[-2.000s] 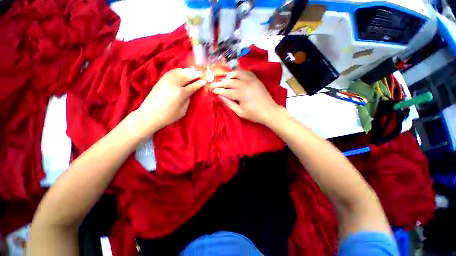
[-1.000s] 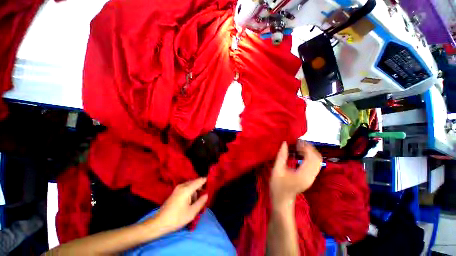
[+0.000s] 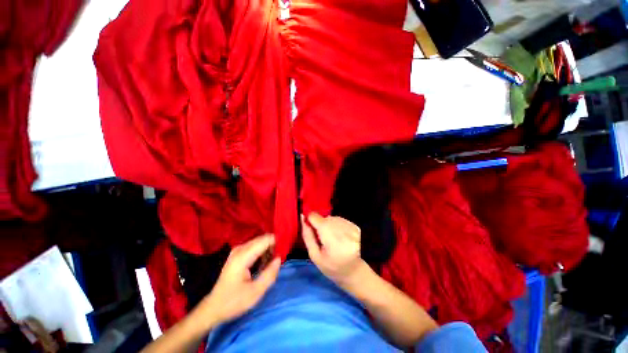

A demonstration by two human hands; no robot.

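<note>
A gathered red panel (image 3: 200, 103) lies on the table left of a narrow gap, with a puckered line down it. A flatter red panel (image 3: 354, 76) lies right of the gap. They meet near the top, at a warm glow. Both hang over the front edge towards my lap. My left hand (image 3: 241, 279) has its fingertips and thumb at the hanging end of the left panel, with a gap behind them. My right hand (image 3: 334, 248) pinches the lower tip of the right panel. The needle and machine head are out of view.
A red heap (image 3: 41, 103) lies far left. A red bundle (image 3: 527, 207) hangs at lower right above a blue crate (image 3: 534, 310). A black plate (image 3: 454, 24), green scrap (image 3: 521, 76) and green-handled tool (image 3: 589, 86) are at upper right. White papers (image 3: 48, 293) are lower left.
Both hands have left the glowing needle area and come down to my lap. The right hand, loose one second ago, now pinches the right panel's tip. The view has tilted down.
</note>
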